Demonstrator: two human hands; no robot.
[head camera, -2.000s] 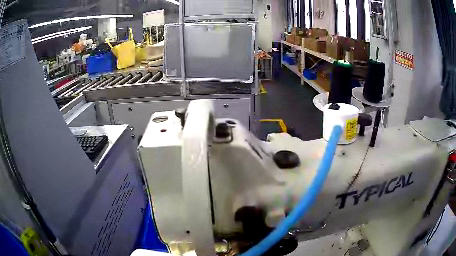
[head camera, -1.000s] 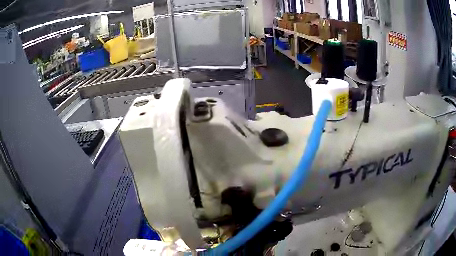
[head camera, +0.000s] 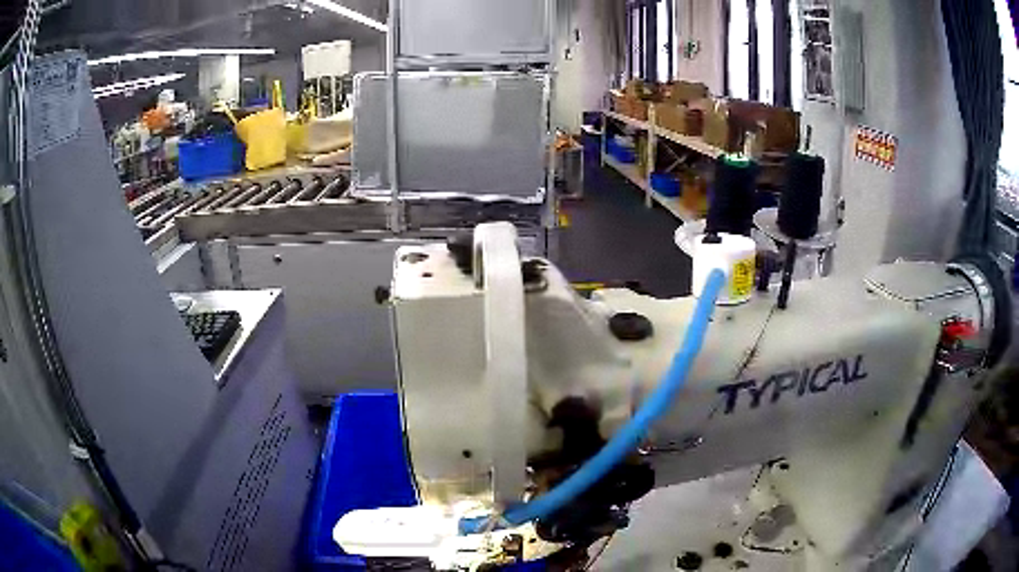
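No hand shows clearly. The off-white sewing machine head (head camera: 782, 385), marked "TYPICAL", fills the near view. A pale curved upright bar (head camera: 503, 369) stands at its near end. A light-blue hose (head camera: 659, 408) curves down the head to a small white elongated piece (head camera: 391, 532) near the bottom edge. A white bottle (head camera: 726, 268) with a yellow label is on the arm. Two black thread cones (head camera: 800, 196) stand behind the arm. The needle area is cut off or hidden, and no workpiece can be made out.
A blue bin (head camera: 363, 469) stands beyond and left of the machine head. A grey cabinet (head camera: 145, 369) and a keyboard (head camera: 212, 332) are at left. A roller conveyor (head camera: 257, 192) crosses behind. Shelves with cartons (head camera: 676, 117) are at the back. The handwheel (head camera: 989, 307) is at far right.
The camera view has shifted, so the machine's near end shows farther right. More of the blue bin, the white piece and the handwheel end now shows. No hand has clearly appeared.
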